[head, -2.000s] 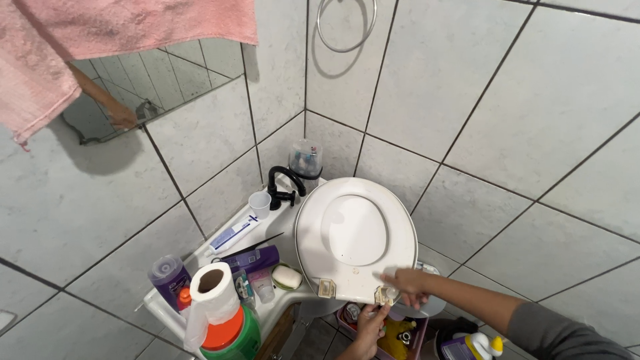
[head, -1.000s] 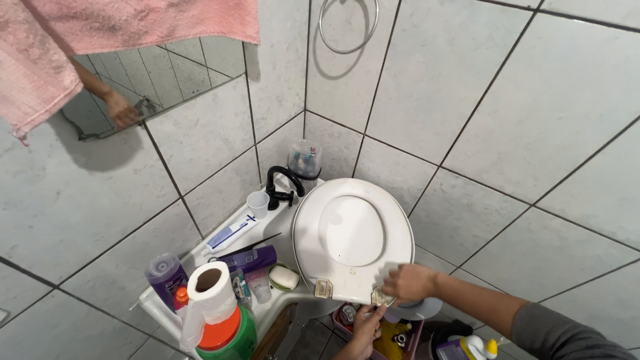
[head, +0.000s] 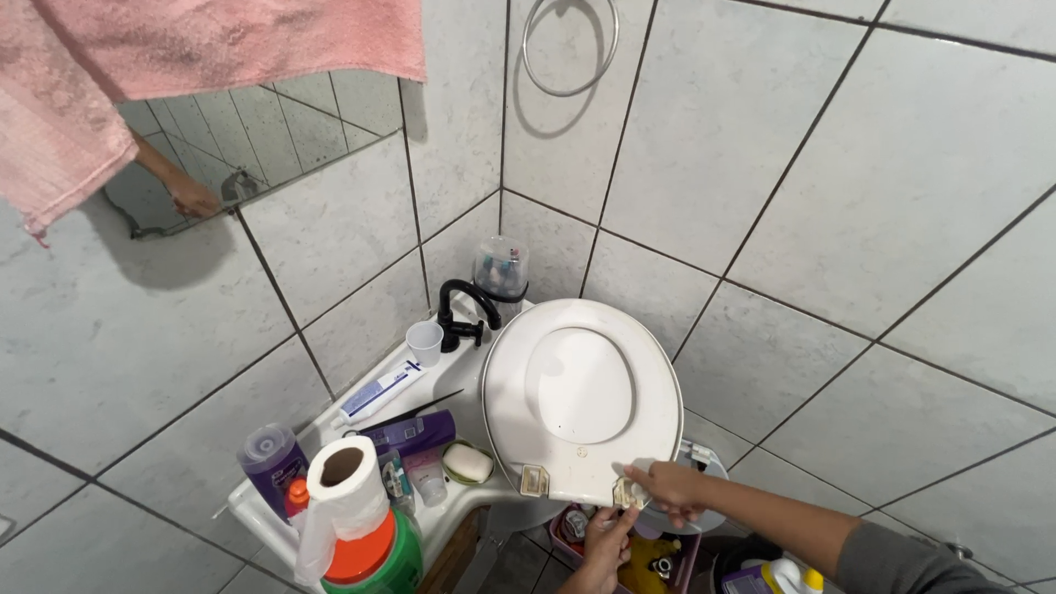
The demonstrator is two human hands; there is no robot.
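Note:
A white toilet seat with its lid (head: 582, 388) rests over the corner sink, hinge end toward me. Two yellowed hinge blocks show, the left one (head: 534, 480) uncovered and the right one (head: 629, 492) between my hands. My left hand (head: 609, 538) is under the hinge edge, its thumb and fingers pinched at the right block; whether it holds some small part cannot be told. From the right my right hand (head: 672, 491) reaches over the same block, index finger extended to the seat's surface beside it. The seat's far side is hidden.
On the corner sink (head: 285, 540) stand a black faucet (head: 464, 313), plastic cup (head: 425, 342), toothpaste tube (head: 381, 392), soap dish (head: 468, 462), purple bottles and a toilet paper roll (head: 351, 478) on a green tub. Below are a pink bin (head: 689, 561) and cleaning bottles. A mirror and pink towel hang left.
My right hand has shifted slightly at the right hinge block, its index finger now extended. My left hand stays beneath the same block.

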